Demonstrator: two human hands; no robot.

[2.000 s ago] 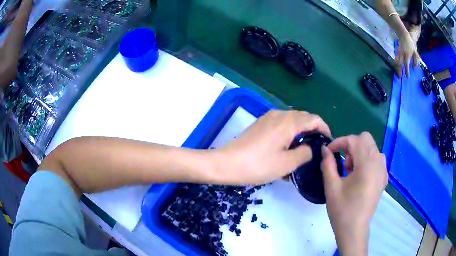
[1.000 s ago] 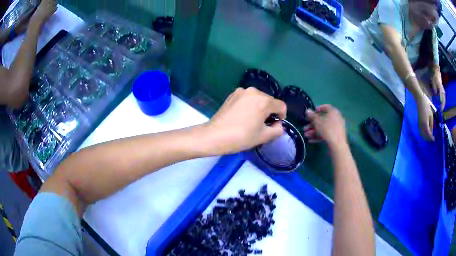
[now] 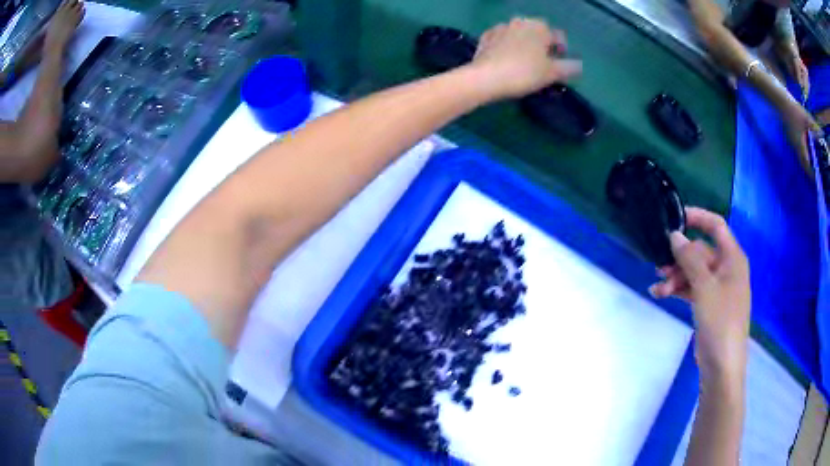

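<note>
My right hand [image 3: 714, 264] grips a glossy black oval housing [image 3: 646, 205] by its rim, over the belt's near edge beside the tray. The housing is tilted. My left hand [image 3: 523, 56] reaches over the green belt [image 3: 610, 82], thumb and finger apart, with nothing visible in it. It is just above a black housing [image 3: 564, 114] on the belt; another housing [image 3: 444, 49] lies left of the hand. Whether my left fingers touch one is unclear. The blue parts tray [image 3: 350, 309] holds a pile of small black parts [image 3: 428, 319], mostly in its left part.
A blue cup [image 3: 277, 94] stands on the white sheet [image 3: 328, 214] left of the tray. A clear blister tray [image 3: 136, 118] is at upper left beside a neighbour's arm [image 3: 36, 127]. Another housing [image 3: 675, 120] lies farther along the belt. Another person's arms reach over the blue sheet [image 3: 769, 218] at right.
The housing that was between my hands is now in my right hand, farther right. My left hand has let go of it and moved up over the belt. The view has shifted, showing more of the tray.
</note>
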